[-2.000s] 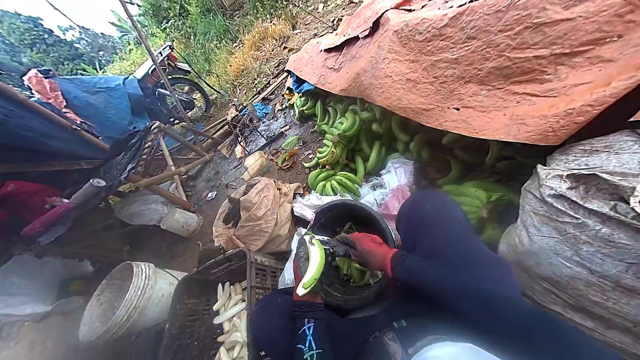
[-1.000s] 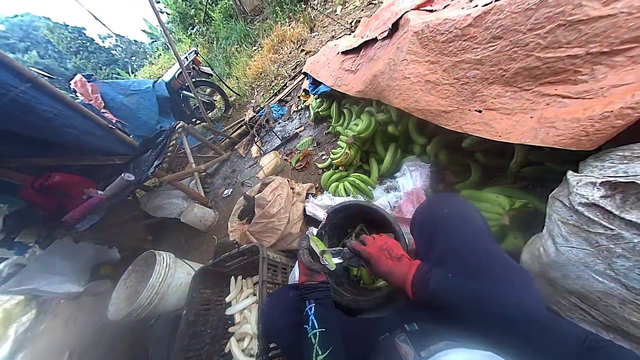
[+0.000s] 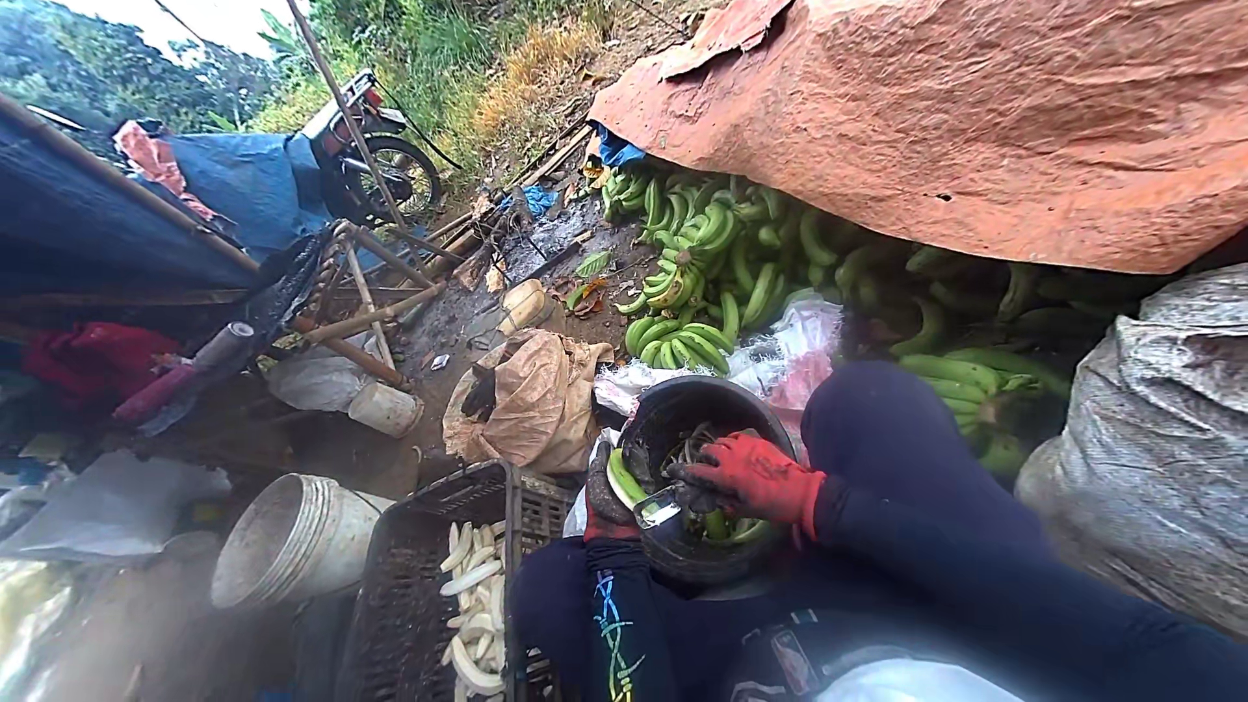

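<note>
Both my hands wear red gloves with dark palms and work over a black bucket [image 3: 707, 390] between my legs. A green banana [image 3: 629, 480], partly peeled, rests in my left hand [image 3: 611, 502] at the bucket's left rim. My right hand [image 3: 746, 478] grips a peeler [image 3: 660, 512] with a metal head, which lies against the banana; its handle is mostly hidden by the fingers. Peels [image 3: 717, 526] lie inside the bucket. On my left, a dark plastic crate [image 3: 400, 585] holds several peeled bananas [image 3: 478, 604].
Bunches of green bananas [image 3: 702, 253] lie ahead under an orange tarp [image 3: 955, 127]. A grey sack [image 3: 1160, 439] stands at the right, a tan sack [image 3: 536, 395] beyond the crate. White buckets [image 3: 292, 541] stand left. A motorcycle [image 3: 375, 166] is parked behind wooden poles [image 3: 375, 317].
The banana in my left hand showed a long pale strip two seconds ago and now looks mostly green. My right hand has shifted over the bucket with the peeler.
</note>
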